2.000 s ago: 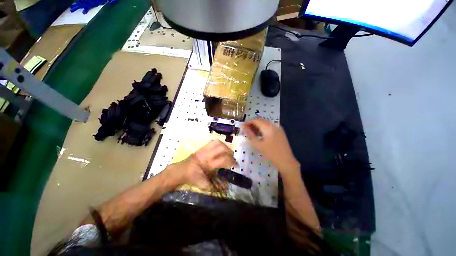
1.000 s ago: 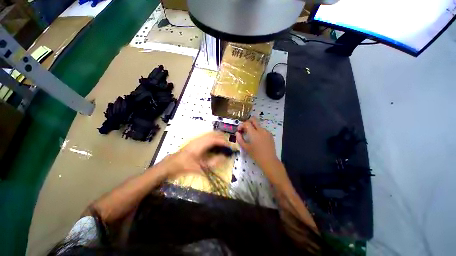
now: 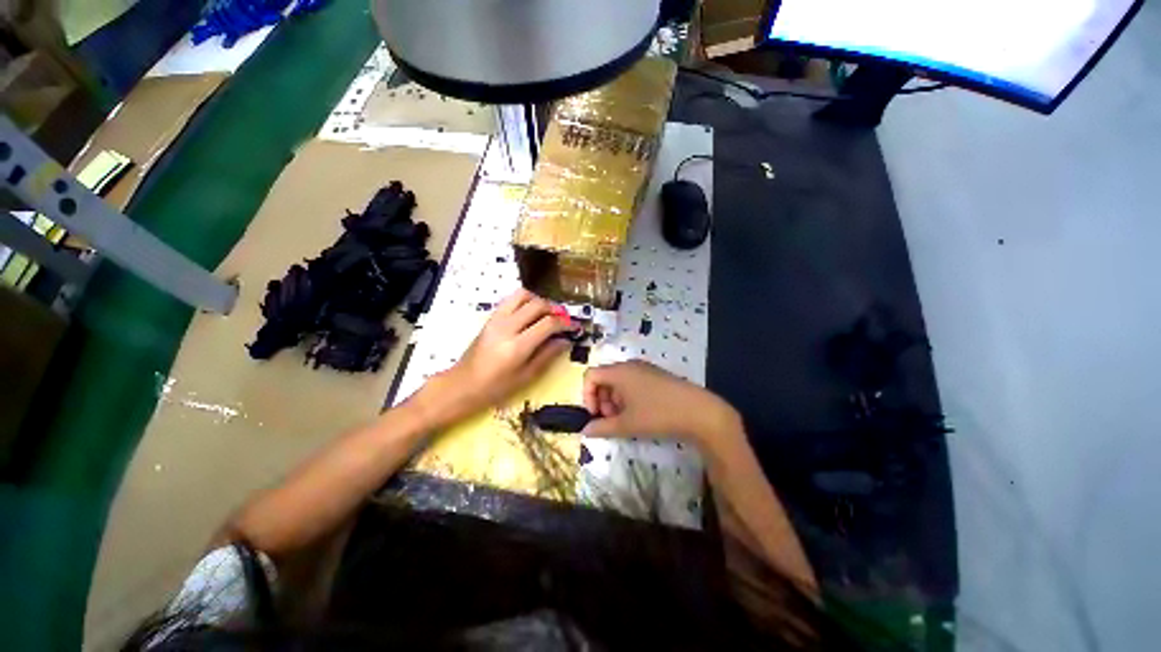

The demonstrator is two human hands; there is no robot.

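Observation:
My left hand [image 3: 512, 347] is at the marking spot by the open end of the taped carton [image 3: 588, 198]. Its fingertips are on a black plastic part [image 3: 568, 326], partly covered by the fingers and lit pink-red. My right hand [image 3: 643, 400] is nearer to me and to the right, its fingers closed on the right end of another black plastic part [image 3: 558, 418] above the yellow pad [image 3: 490, 448]. Dark hair strands hang blurred over the pad.
A heap of black parts [image 3: 350, 283] lies on the brown cardboard [image 3: 204, 446] at left. Dark parts [image 3: 879, 357] lie on the black mat [image 3: 796, 280] at right. A mouse [image 3: 685, 213] sits beside the carton. The laser head [image 3: 522, 45] hangs overhead; a monitor [image 3: 955, 45] is upper right.
My left hand has moved forward to the marking spot. My right hand has drawn back from there and now holds the black part that was at my left hand.

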